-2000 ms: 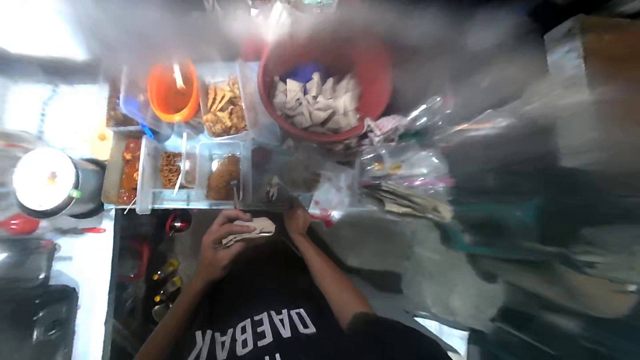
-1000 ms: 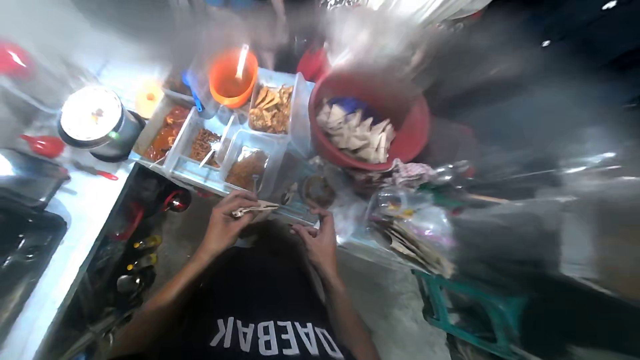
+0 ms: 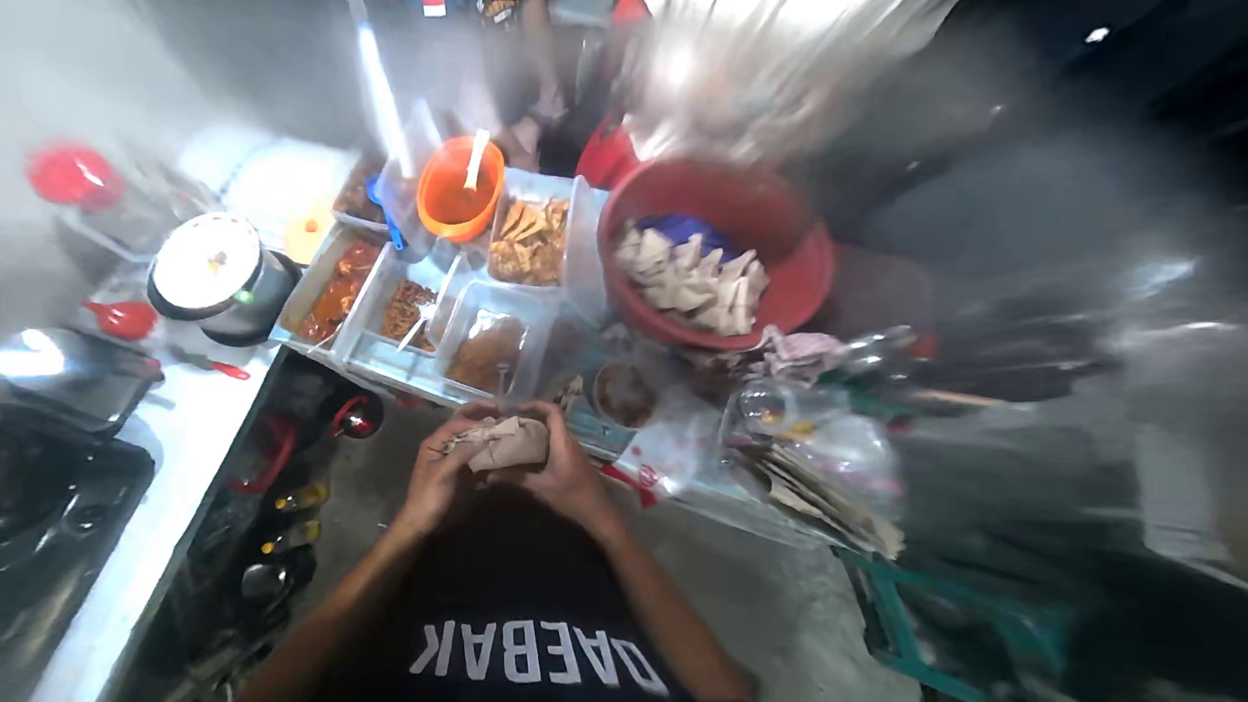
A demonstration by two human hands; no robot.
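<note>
A crumpled brown paper packet (image 3: 512, 445) is between my two hands, in front of my chest at the table's near edge. My left hand (image 3: 444, 468) grips its left side, and my right hand (image 3: 561, 463) holds its right side with the fingers curled round the back. Just beyond the hands stands a clear plastic box of ground brown food (image 3: 487, 356). Beyond it to the right, a large red plastic basin (image 3: 799, 263) holds many folded paper packets (image 3: 692, 283) and something blue. A stack of brown paper sheets (image 3: 829, 502) lies at the table's right end.
Food boxes (image 3: 336, 302), an orange tub (image 3: 458, 195) with a white spoon and a box of fried pieces (image 3: 531, 239) stand at the back left. A round pot (image 3: 219, 278) is farther left. Plastic bags (image 3: 838, 439) lie right, above a green stool (image 3: 916, 624). Another person's legs show beyond the table.
My hands have come together around the paper packet; one second ago they were apart, with folded paper in the left hand. The view has shifted since two seconds ago.
</note>
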